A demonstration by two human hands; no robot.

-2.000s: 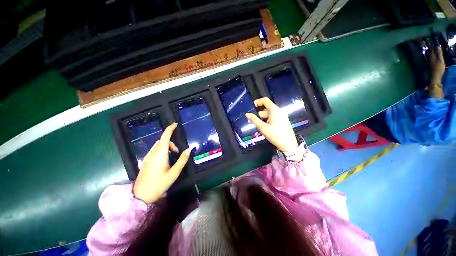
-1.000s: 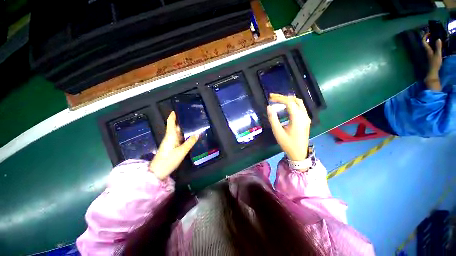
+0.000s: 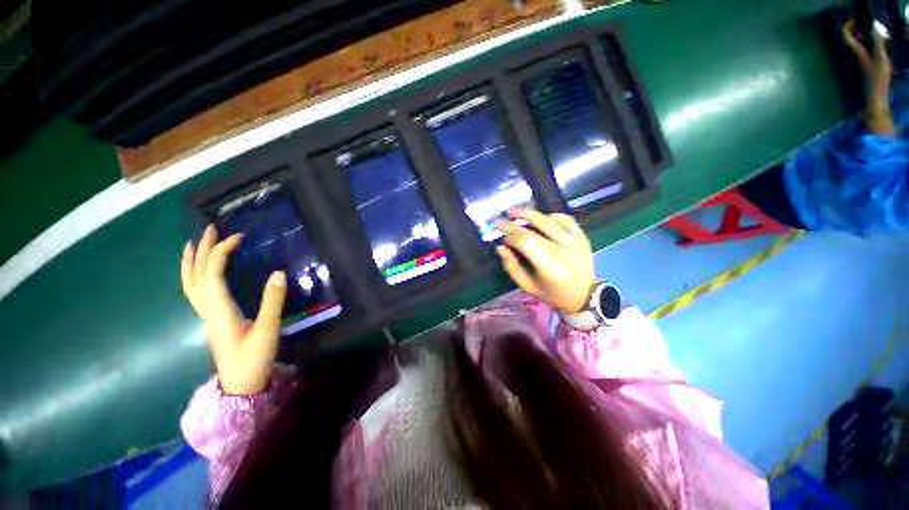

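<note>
A black foam tray (image 3: 320,204) lies on the green bench with several smartphones face up in a row. My left hand (image 3: 233,317) is at the leftmost phone (image 3: 277,249), fingers spread over its left edge and thumb over its lower screen. The second phone (image 3: 389,204) is uncovered, with red and green marks at its bottom. My right hand (image 3: 549,261) is over the lower end of the third phone (image 3: 471,149), fingertips at the screen; contact cannot be told. The rightmost phone (image 3: 570,125) lies in its slot. A round-faced watch (image 3: 604,302) is on my right wrist.
Stacked black foam trays (image 3: 219,50) stand on a wooden board (image 3: 329,82) behind the white edge strip (image 3: 239,141). A person in a blue sleeve (image 3: 847,179) holds a dark item at the right. A red stool (image 3: 728,221) stands on the blue floor.
My left hand has moved left from the second phone to the leftmost one. My right hand has moved left from the rightmost phone to the third. The view has shifted.
</note>
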